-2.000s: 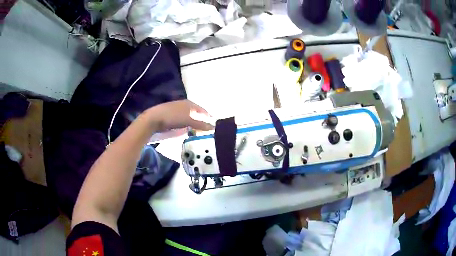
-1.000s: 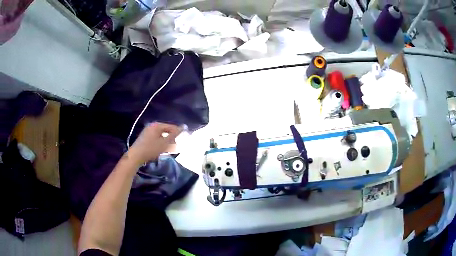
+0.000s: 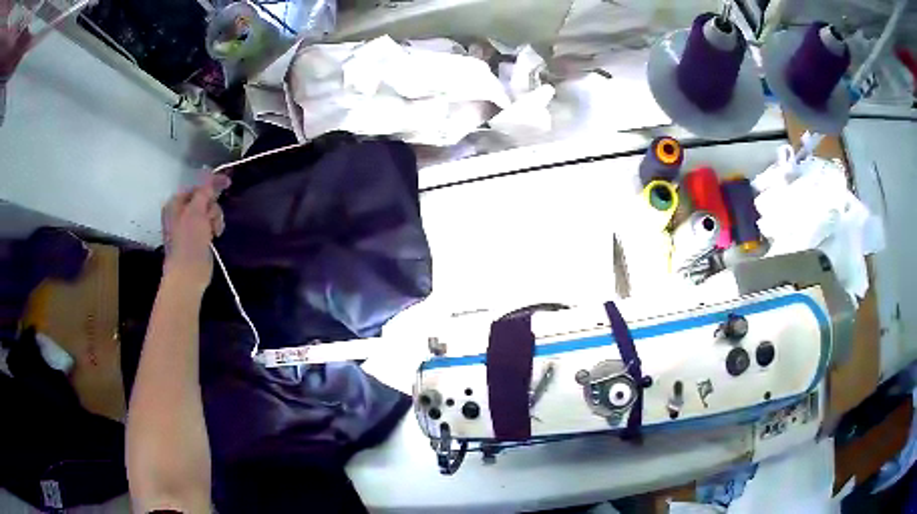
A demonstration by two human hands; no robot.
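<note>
The dark purple-black cloth (image 3: 332, 231) lies over the left part of the white table, left of the sewing machine (image 3: 623, 366). My left hand (image 3: 193, 219) is raised over the cloth's left edge, its fingers closed on the white cord (image 3: 234, 293). The cord runs from the cloth's top edge to my hand, then down to the left end of a white strip (image 3: 317, 352) with small red print. The strip lies across the cloth and reaches toward the machine's needle end. My right hand is not in view.
Purple thread cones (image 3: 711, 65) stand at the back right, with smaller coloured cones (image 3: 712, 206) behind the machine. Crumpled pale cloth (image 3: 402, 90) lies at the back. A pale panel (image 3: 90, 131) stands at upper left. White scraps (image 3: 814, 216) lie right.
My left hand has moved from near the machine's needle end to the left and now pulls the cord into a bend. The white strip now shows across the cloth. The view has shifted.
</note>
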